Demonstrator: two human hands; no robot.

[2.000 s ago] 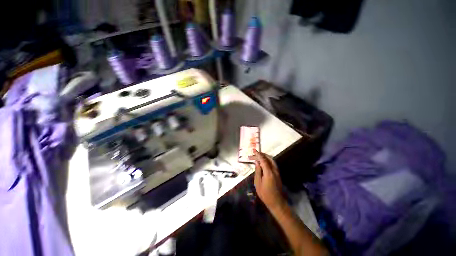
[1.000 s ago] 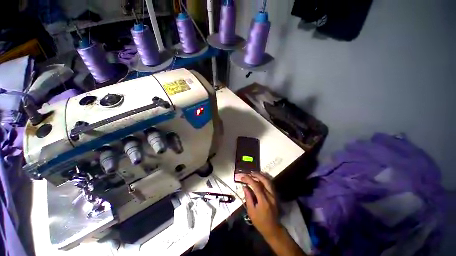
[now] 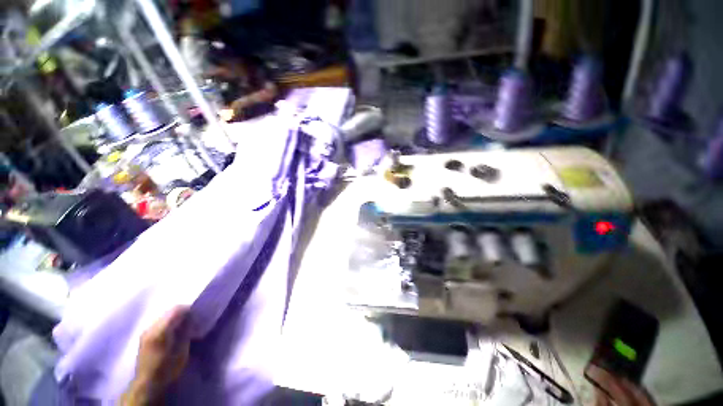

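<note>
A long heap of purple cloth (image 3: 238, 230), washed white in parts, lies left of the overlock machine (image 3: 507, 186). My left hand (image 3: 162, 357) is blurred at the lower left, its fingers closed on an edge of this cloth. The dark smartphone (image 3: 630, 329) with a small green mark lies right of the machine. My right hand (image 3: 622, 392) touches the phone's lower end; the picture's bottom edge cuts it off, and its grip is unclear. The needle area (image 3: 408, 262) and bright cloth plate (image 3: 372, 273) have no hand at them.
Black thread snips (image 3: 539, 373) lie between machine and phone. White scraps (image 3: 507, 388) lie at the table's front. Purple thread cones (image 3: 511, 103) stand behind the machine. Another cluttered workplace with pale thread cones (image 3: 143, 111) and slanting poles is at the left back.
The view has swung left, so the machine and phone appear further right. My left hand has come into view on the purple cloth. My right hand is still at the phone's lower end.
</note>
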